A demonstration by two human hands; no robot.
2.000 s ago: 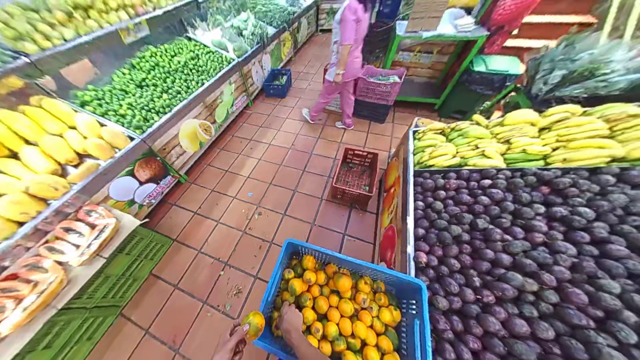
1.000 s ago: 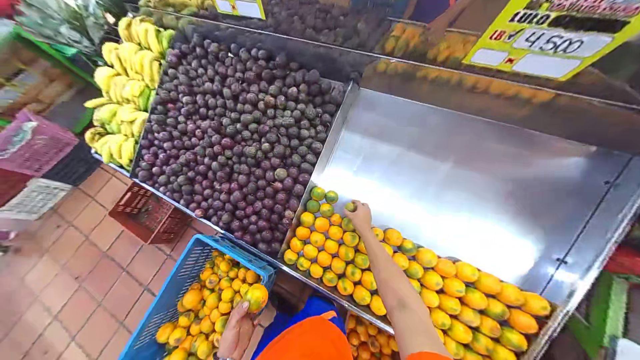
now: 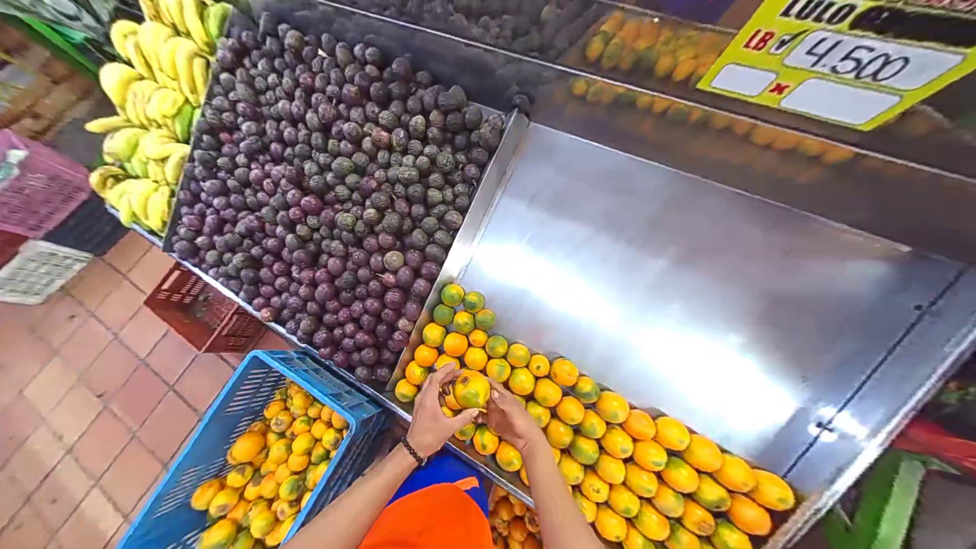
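An orange-and-green lulo fruit (image 3: 472, 390) is held between my two hands over the lower left corner of a sloping metal display bin (image 3: 656, 259). My left hand (image 3: 436, 415), with a dark bead bracelet at the wrist, grips it from the left. My right hand (image 3: 509, 415) has its fingers at the fruit's right side; whether they press on it is hard to tell. Rows of similar orange and green fruits (image 3: 602, 442) lie along the bin's lower edge, around and below my hands. More of them fill part of a blue plastic crate (image 3: 263, 366) at lower left.
Purple passion fruits (image 3: 328, 191) are heaped left of a metal divider (image 3: 480, 202), with bananas (image 3: 156, 107) beyond. A red crate (image 3: 200, 309) stands on the tiled floor (image 3: 99, 381). A yellow price sign (image 3: 839, 65) hangs at upper right. More fruits (image 3: 515, 518) sit below the bin's front edge.
The view has swung from the aisle to the bin. My left hand has moved from over the blue crate to the bin with a fruit. My right hand has come down from the upper row to that fruit.
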